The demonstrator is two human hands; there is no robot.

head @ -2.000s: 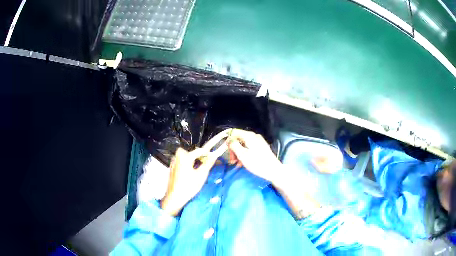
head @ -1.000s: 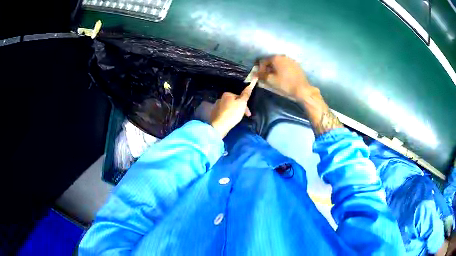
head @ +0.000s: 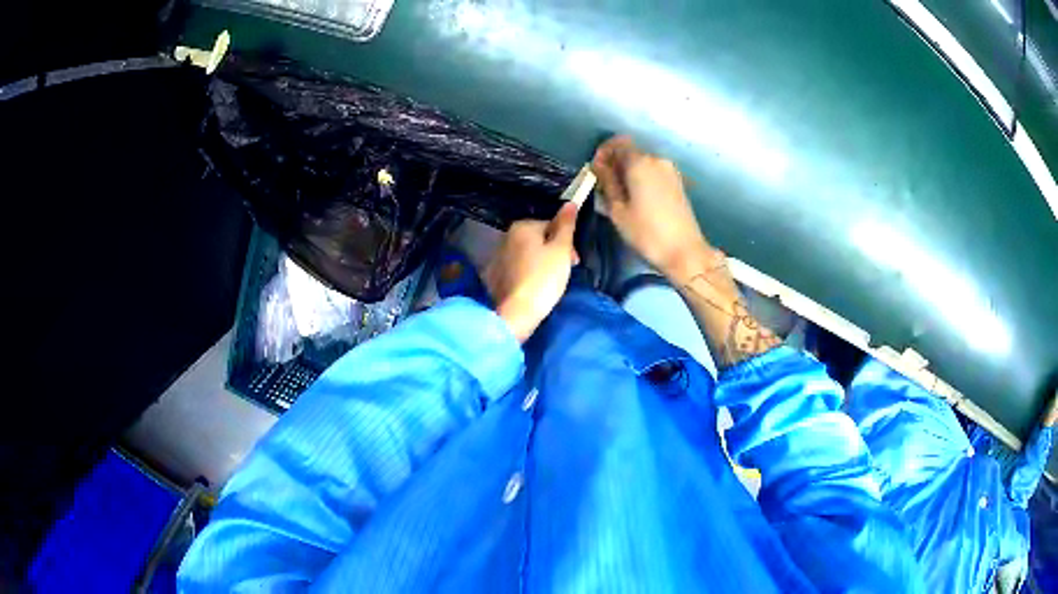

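Note:
A shiny black bin liner [head: 348,151] hangs along the edge of the green bench [head: 743,151]. A short pale piece of masking tape [head: 579,186] lies at the liner's right end, at the bench edge. My left hand [head: 531,265] is below the edge, its fingertips at the lower end of this tape. My right hand [head: 652,207] is bent over the bench edge just right of the tape, its fingertips near the tape's top; whether it grips anything is hidden. Another pale tape piece [head: 207,52] sticks at the liner's left end.
A clear blister tray [head: 325,12] lies on the bench at the top. A teal-green crate [head: 279,377] with clear bags stands on the floor, lower left. A blue box [head: 104,528] is at the bottom left. Another person in a blue smock [head: 928,464] is at the right.
Both hands have moved from in front of my body up to the bench edge at the liner's right end. Over the last second they have stayed there, shifting only slightly.

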